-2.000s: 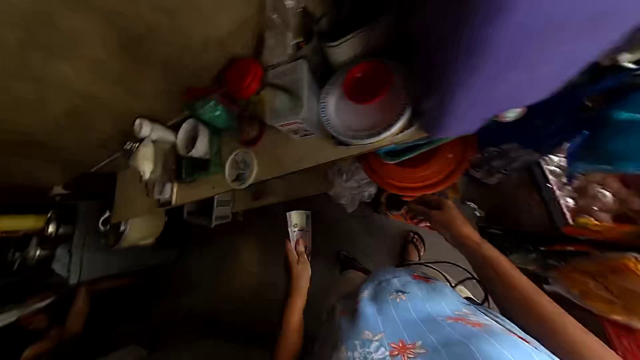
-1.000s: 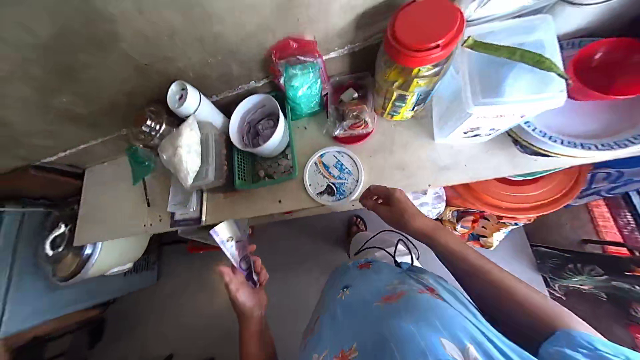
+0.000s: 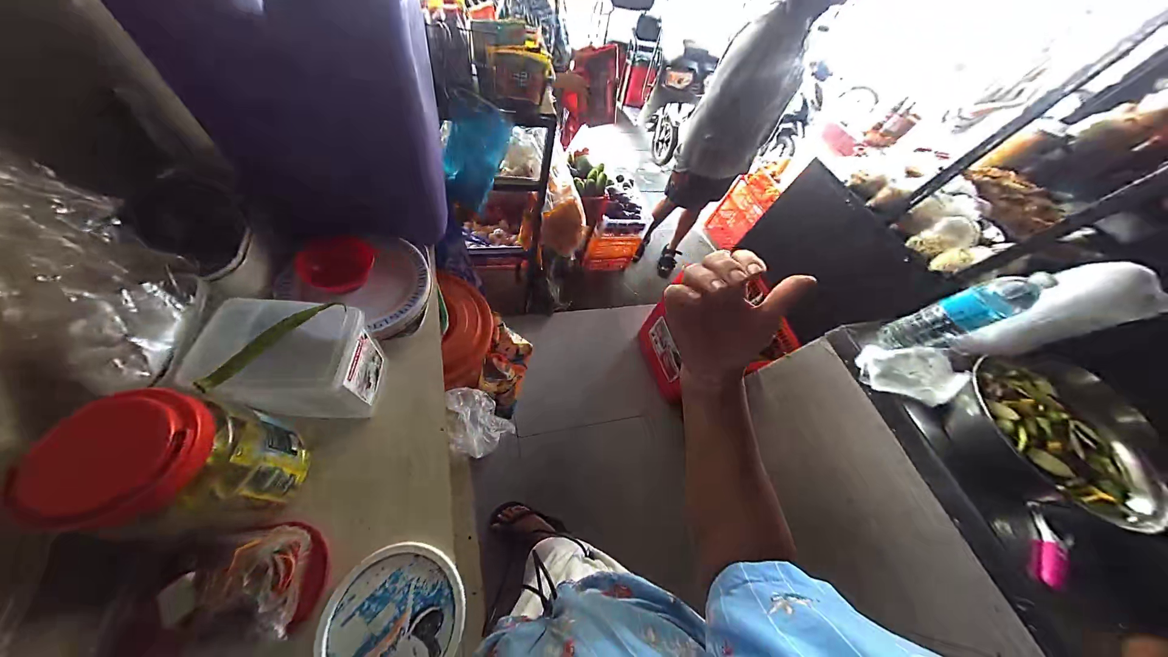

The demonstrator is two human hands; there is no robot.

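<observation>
My right hand point(image 3: 725, 310) is raised at the centre right, its fingers loosely curled and its thumb spread out to the right. Nothing shows between the fingers. Behind it, lower down, a red plastic basket point(image 3: 663, 351) stands on the floor. My left hand is out of view. On the counter at the lower left lies a round white lid point(image 3: 392, 607) with a worn blue print. Beside it are a jar with a red lid point(image 3: 109, 456) and a clear plastic box point(image 3: 274, 356) with a green leaf strip on top.
At the right, a steel bowl of cut vegetables point(image 3: 1058, 438), a bottle with blue liquid point(image 3: 967, 306) and a pink-handled tool point(image 3: 1048, 558) lie on a dark surface. A person point(image 3: 739, 100) stands ahead near orange crates point(image 3: 744, 205). A crumpled plastic bag point(image 3: 476, 422) lies beside the counter.
The view has swung far to the right. My right hand has left the counter edge and is raised over the walkway. My left hand, seen earlier with banknotes, is out of view.
</observation>
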